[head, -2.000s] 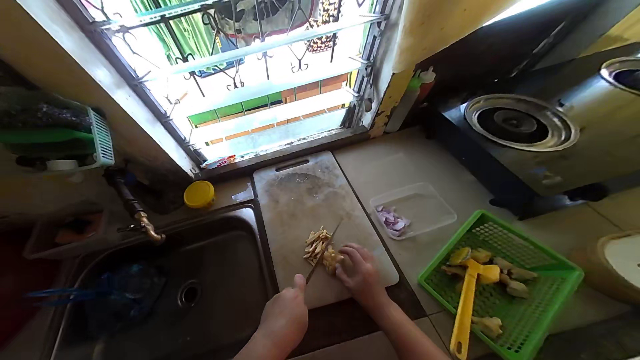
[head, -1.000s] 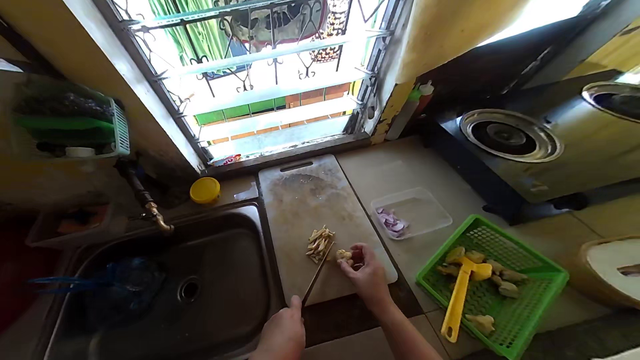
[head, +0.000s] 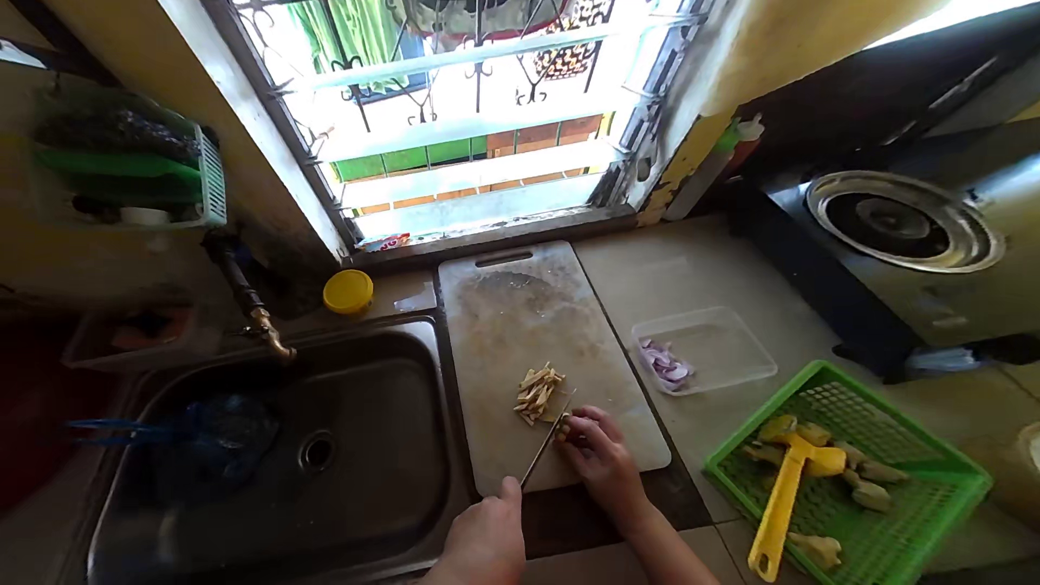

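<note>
A worn white cutting board (head: 520, 325) lies beside the sink, with a small heap of pale cut ginger sticks (head: 538, 393) on it. My left hand (head: 487, 528) is closed around a knife's handle, which it mostly hides. The thin knife blade (head: 543, 452) points up and right, its edge against a small piece held by my right hand (head: 600, 457). The fingers of that hand cover most of the piece, which looks like ginger. To the right, a clear plastic container (head: 731, 349) holds sliced purple onion (head: 666, 366).
A green plastic basket (head: 918, 487) at lower right holds ginger pieces (head: 869, 487) and a yellow peeler (head: 784, 504). Left is a steel sink (head: 366, 406) with a brass faucet (head: 276, 337). A yellow lid (head: 348, 291) sits behind it. A gas stove (head: 902, 219) stands at upper right.
The bunched piece under my right fingers looks smaller than two seconds ago. Both hands stay near the heap, and the knife remains in my left hand.
</note>
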